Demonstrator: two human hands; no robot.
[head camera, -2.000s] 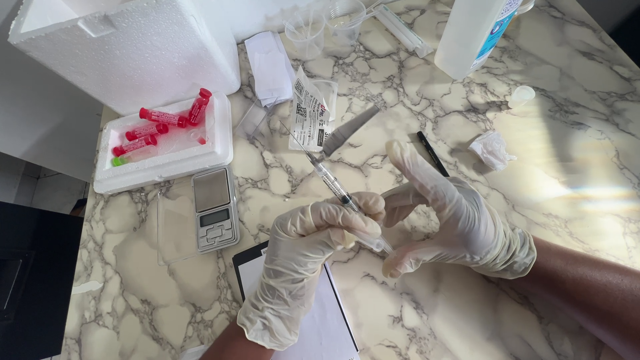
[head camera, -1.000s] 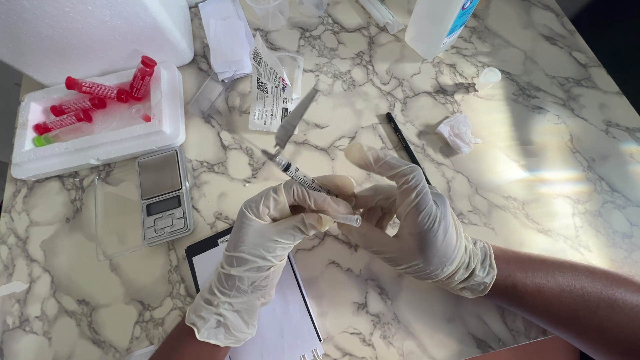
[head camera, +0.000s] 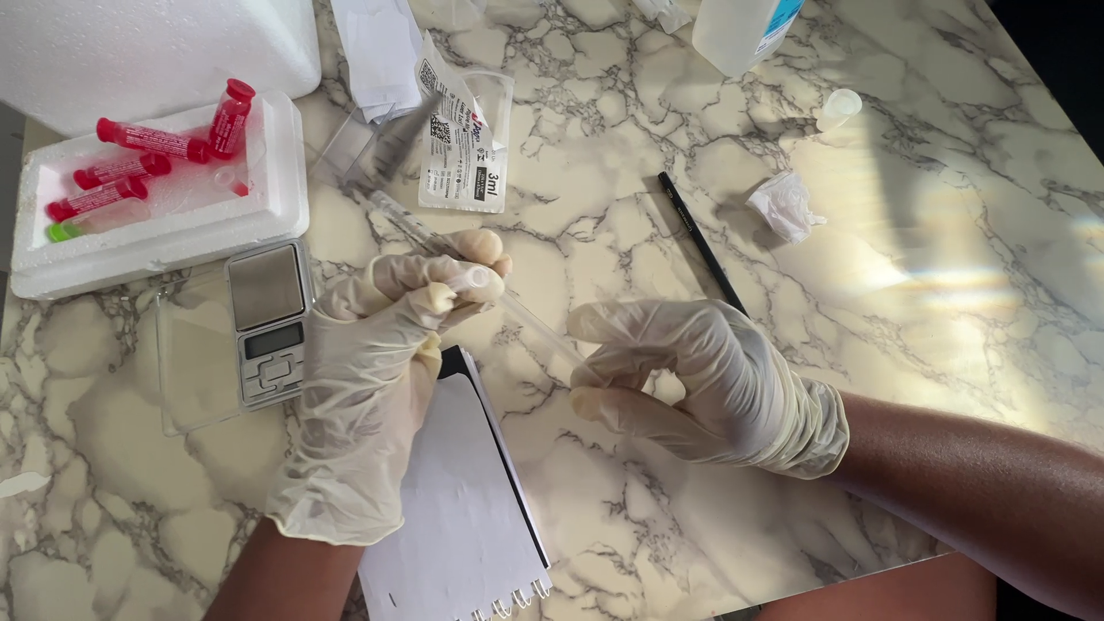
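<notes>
Both my hands wear pale latex gloves. My left hand (head camera: 371, 371) grips the barrel of a clear plastic syringe (head camera: 412, 222), which points up and left over the table. A small clear open tube or vial (head camera: 473, 276) also sits between the fingers of that hand; its far end is hidden. Out of the syringe's lower right end runs its clear plunger (head camera: 543, 328), drawn well out. My right hand (head camera: 690, 379) has its fingertips at the plunger's end, thumb and fingers curled round it. A blurred grey shape lies beyond the syringe tip.
Red-capped tubes (head camera: 164, 141) lie in a white foam lid (head camera: 164, 250) at left. Near it are a digital pocket scale (head camera: 267, 302), a clear cover (head camera: 194, 362) and an opened syringe wrapper (head camera: 466, 155). A spiral notepad (head camera: 466, 500), black pencil (head camera: 700, 237), crumpled tissue (head camera: 783, 207), small cap (head camera: 839, 108) and plastic bottle (head camera: 742, 34) surround my hands.
The plunger now extends far out of the barrel, and my right hand has moved away from my left. The small tube's open mouth now faces the camera.
</notes>
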